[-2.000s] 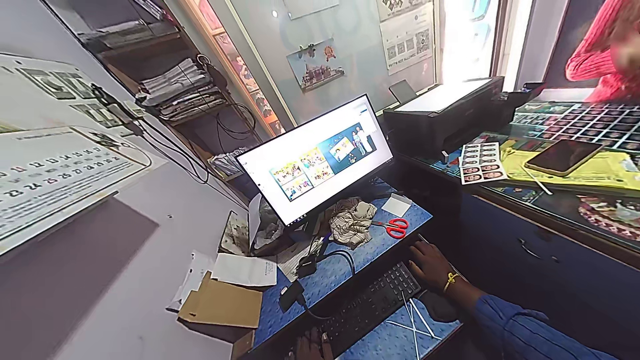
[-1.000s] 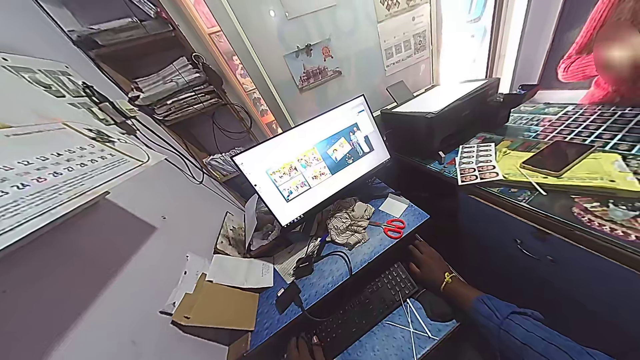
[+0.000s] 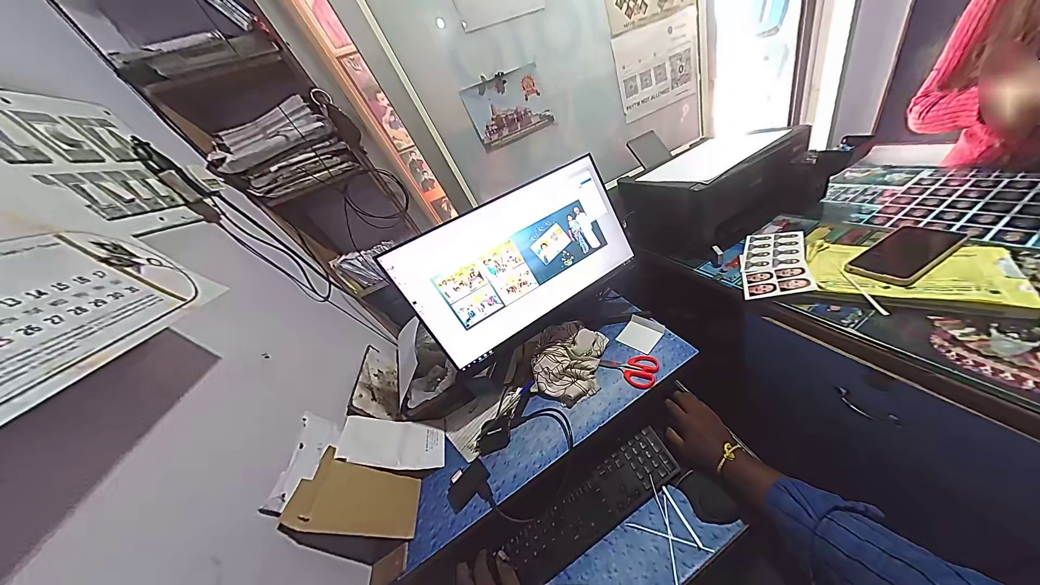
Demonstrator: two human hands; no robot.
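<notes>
A black keyboard (image 3: 593, 500) lies slanted on the lower level of a blue-topped desk. My right hand (image 3: 697, 426), with a yellow thread at the wrist, rests just past the keyboard's right end; whether a mouse is under it cannot be made out. My left hand (image 3: 487, 569) is at the bottom edge, its fingers at the keyboard's left end, the rest out of frame. Behind the keyboard stands a lit monitor (image 3: 512, 260) with photo layouts on its screen. Red-handled scissors (image 3: 640, 371) lie beside a crumpled cloth (image 3: 569, 361). Several thin white sticks (image 3: 668, 532) cross in front of the keyboard.
A black printer (image 3: 715, 191) stands behind the right counter. On that counter are a photo sheet (image 3: 776, 264) and a smartphone (image 3: 906, 254) on a yellow packet (image 3: 987, 276). A person in a pink sweater (image 3: 959, 89) is beyond. Cables, an adapter (image 3: 469, 485) and a brown envelope (image 3: 353, 496) are at left.
</notes>
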